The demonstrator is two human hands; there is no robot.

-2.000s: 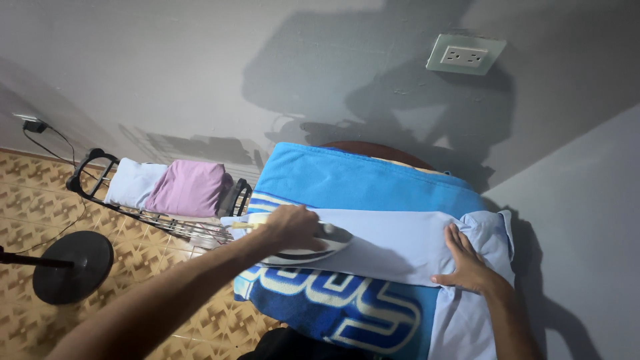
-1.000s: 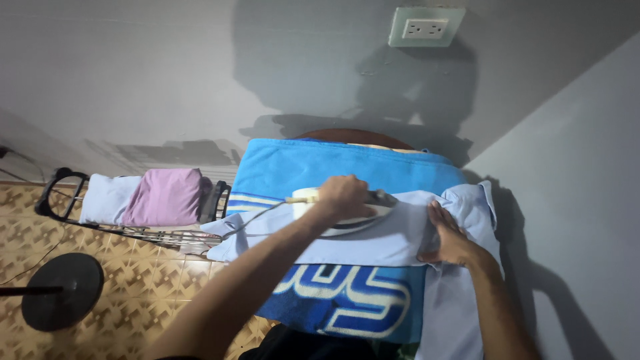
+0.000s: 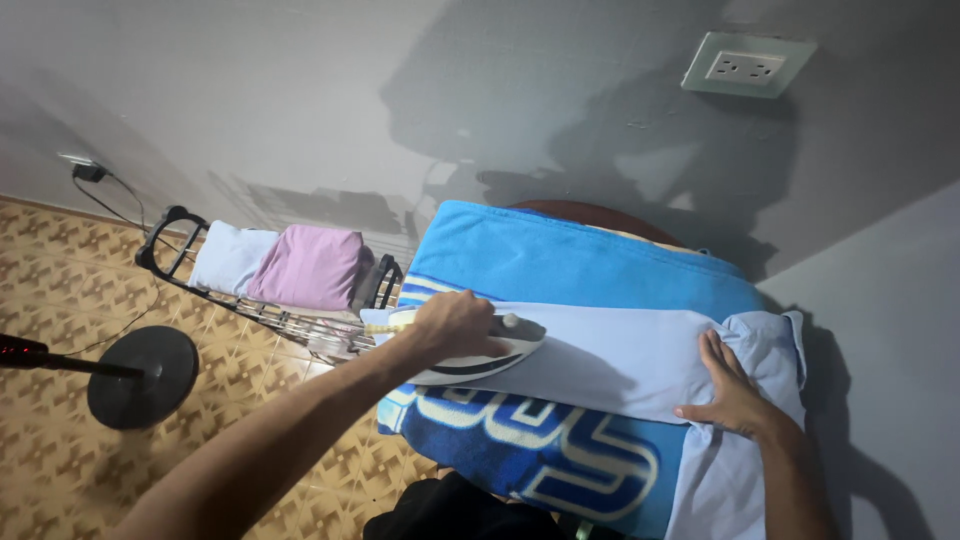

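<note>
My left hand is closed around the handle of a white and grey clothes iron, whose soleplate lies on the left part of a light blue garment's long flat section. To the right, my right hand presses flat with spread fingers on the same garment, beside its bunched part. Below my right hand, more of the garment hangs over the near side. Under it lies a blue towel with large white-edged lettering. The cord leaves the iron's rear at the left; my left forearm partly hides it.
At left, a metal-frame cart holds a folded light blue cloth and a folded pink cloth. A round black stand base is on the patterned floor. The wall has an outlet and a plugged-in black adapter.
Between the earlier frames, my left hand slid the iron right, close to my right hand. It has since moved back left along the garment. My right hand stays on the cloth.
</note>
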